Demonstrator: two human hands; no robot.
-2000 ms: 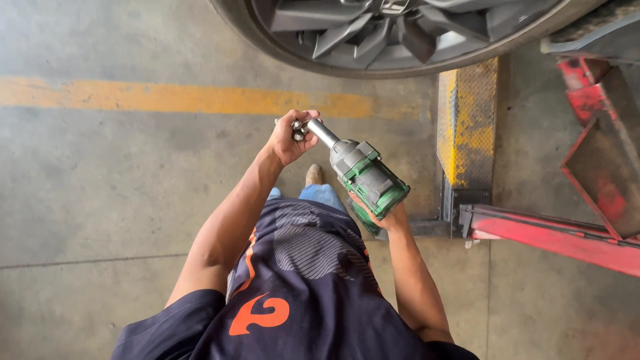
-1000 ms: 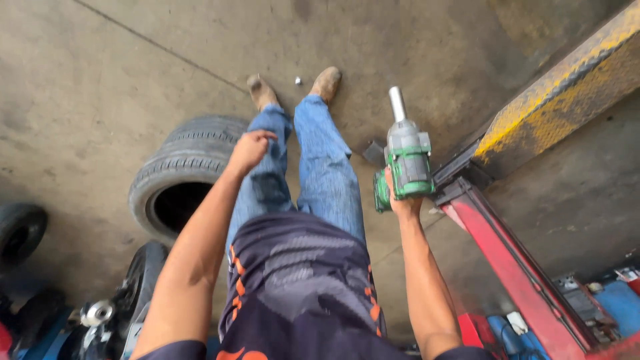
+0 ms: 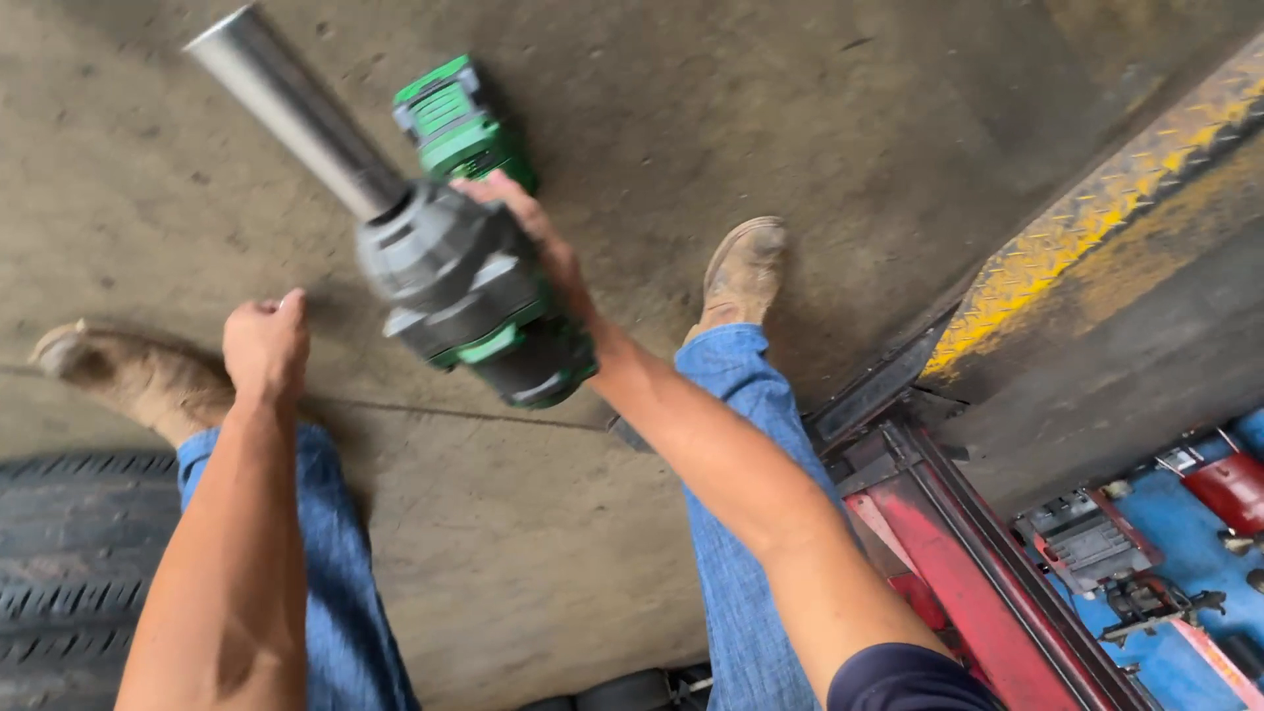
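My right hand (image 3: 538,232) grips the handle of a green and grey cordless impact wrench (image 3: 474,286), between its motor housing and its green battery base (image 3: 459,123). A long metal socket (image 3: 296,109) sits on the wrench's nose and points to the upper left. Lower and to the left, my left hand (image 3: 267,346) is held with its fingers curled, above the floor near my left boot (image 3: 128,375). Whether something small lies inside those fingers cannot be seen. The wrench and my left hand are apart.
A stack of tires (image 3: 79,563) stands at the lower left. On the right are a yellow tread-plate ramp (image 3: 1066,267) and a red metal lift arm or beam (image 3: 968,553). Beyond it, metal parts (image 3: 1086,538) lie on a blue surface (image 3: 1175,504). My right boot (image 3: 746,267) is on the concrete floor.
The wrench has swung from my right side across in front of me, its socket now tilted left. My feet are wider apart. Two seconds ago my left hand was at the socket end. The view has turned strongly.
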